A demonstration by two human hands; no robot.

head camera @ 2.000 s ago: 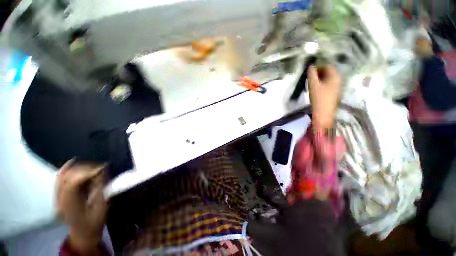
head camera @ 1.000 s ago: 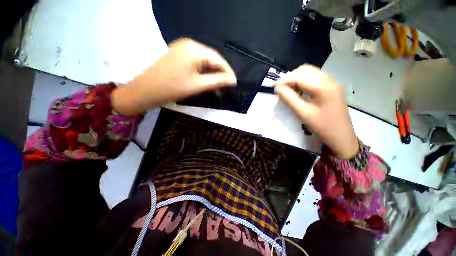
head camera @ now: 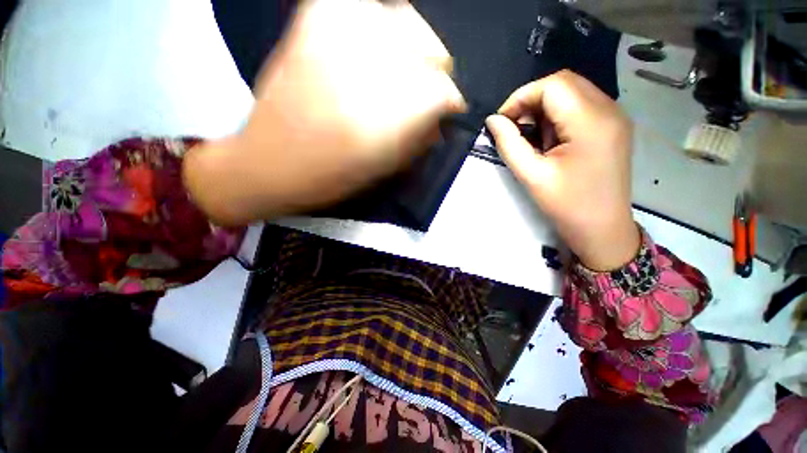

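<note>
A large black garment panel lies on the white table, its lower corner near the table's front edge. My left hand is over the panel, blurred, with fingertips closed at the panel's edge; what they pinch is hidden. My right hand pinches a small black piece between thumb and fingers, just right of the left fingertips. The metal parts of the sewing machine are at the upper right.
Red-orange thread snips lie at the right. White fabric is heaped at the lower right. A checked apron covers the lap. Tiny black scraps lie near the table's front edge. White lower shelves are at both sides.
My left hand has moved right and looks larger and closer to the camera. Both hands' fingertips are nearer each other. The snips and machine appear shifted right and the orange scissors have left the view.
</note>
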